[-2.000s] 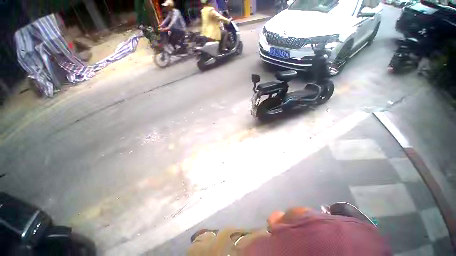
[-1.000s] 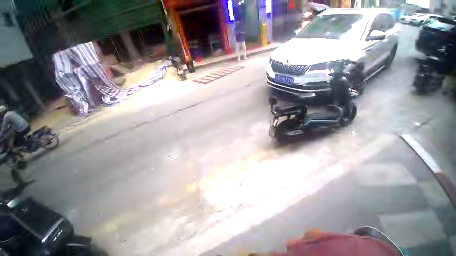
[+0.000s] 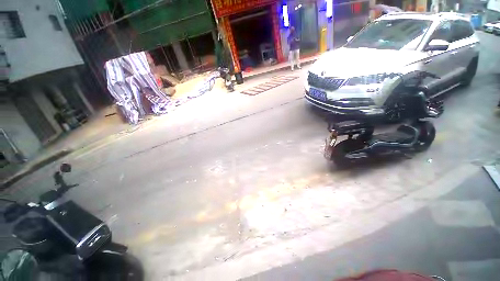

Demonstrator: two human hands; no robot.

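Note:
Neither of my hands shows in the head view. A strip of maroon cloth shows at the bottom edge, cut off by the frame. A thin curved bright rim, perhaps of a mirror, shows just right of it. The nearest large thing is a black scooter at the lower left, partly cut off by the edge. Another black scooter stands on the road at the right, in front of a white car.
The white car is on the road at the upper right. A striped sheet lies heaped across the road. A person stands by the far shopfronts. Grey-and-white paving is at the lower right.
The view has swung left and up, so things have shifted right and down. The maroon cloth has sunk towards the bottom edge. The riders on the road have left the view. More of the left scooter shows.

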